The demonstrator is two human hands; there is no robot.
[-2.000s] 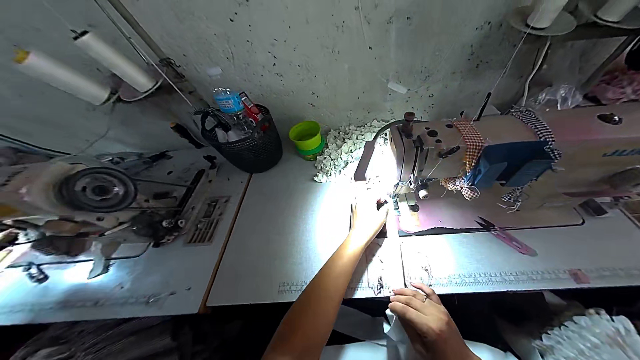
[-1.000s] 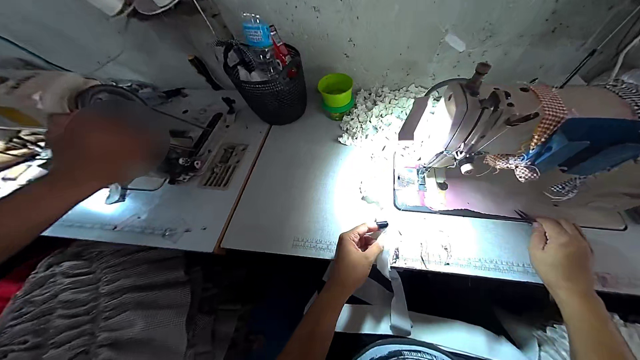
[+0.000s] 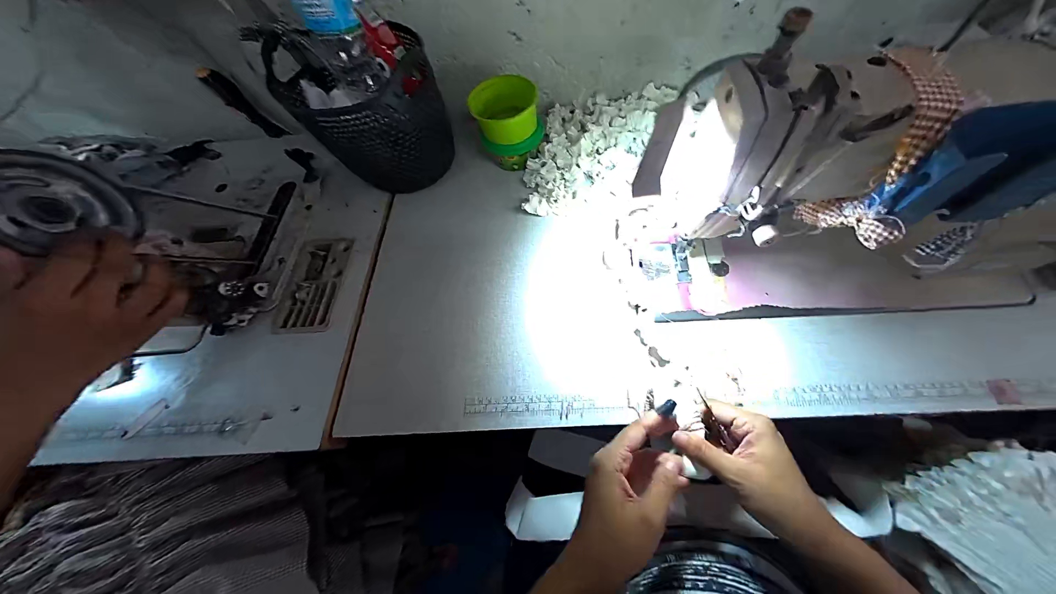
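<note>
My left hand [image 3: 623, 495] pinches white fabric [image 3: 697, 469] at the front edge of the sewing table [image 3: 462, 313]; a small dark cap-like piece sits at its fingertip. On the fabric's right side my right hand [image 3: 755, 466] holds dark thread snips [image 3: 716, 425], their tip pointing up and left. A white strip hangs below both hands. Behind them stands an industrial sewing machine [image 3: 759, 148], its lamp lighting the needle area. Checked cloth ties and a blue piece are bound to the machine arm.
A co-worker's hand [image 3: 99, 305] is at a second machine's handwheel [image 3: 58, 202] on the left. A black basket [image 3: 379, 136] with a bottle, a green cup [image 3: 505, 111] and a pile of white ruffled pieces [image 3: 590, 144] stand by the wall. White ruffles [image 3: 982, 511] lie low right.
My right hand has come left from beside the machine bed, bringing the snips to the fabric. Two seconds ago the snips lay on the machine bed. A co-worker's hand has appeared at left.
</note>
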